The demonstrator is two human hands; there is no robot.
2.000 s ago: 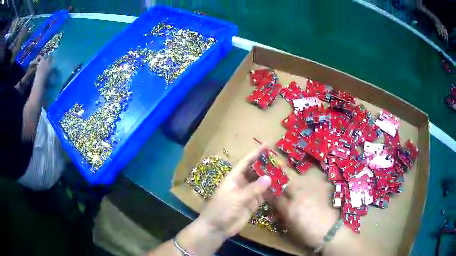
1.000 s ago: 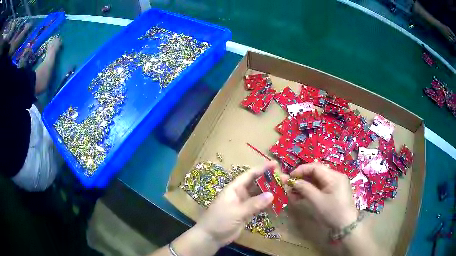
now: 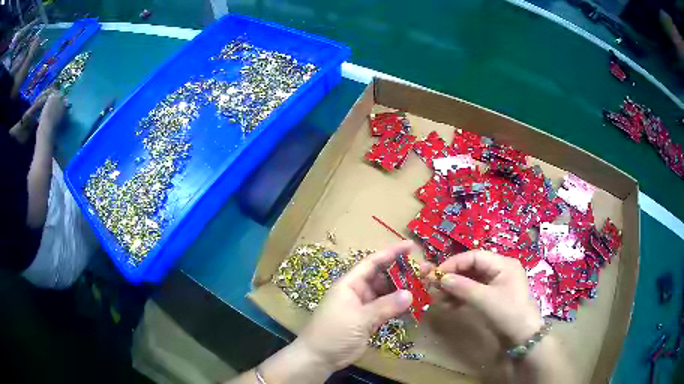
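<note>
My left hand (image 3: 346, 313) holds a red circuit board (image 3: 411, 288) between thumb and fingers, above the near part of the cardboard tray (image 3: 330, 196). My right hand (image 3: 484, 289) is just right of the board and pinches a tiny gold metal part (image 3: 439, 275) between thumb and forefinger. Whether the part touches the board is too small to tell. A heap of red boards (image 3: 487, 202) fills the tray's right side. A pile of small metal parts (image 3: 306, 274) lies in its near left corner, with more (image 3: 391, 337) below my hands. A thin red strip (image 3: 390, 227) lies on the tray floor.
A blue plastic tray (image 3: 202, 161) with gold-silver parts stands left of the carton. A dark object (image 3: 281, 172) sits between them. Red boards (image 3: 649, 131) lie on the green surface at the far right. Another person's arm (image 3: 43, 150) is at the left edge, by another blue tray (image 3: 58, 60).
Two seconds ago my right hand was blurred, low beside the board; it has risen with a gold part pinched. The boards at far right have shifted up and left in view.
</note>
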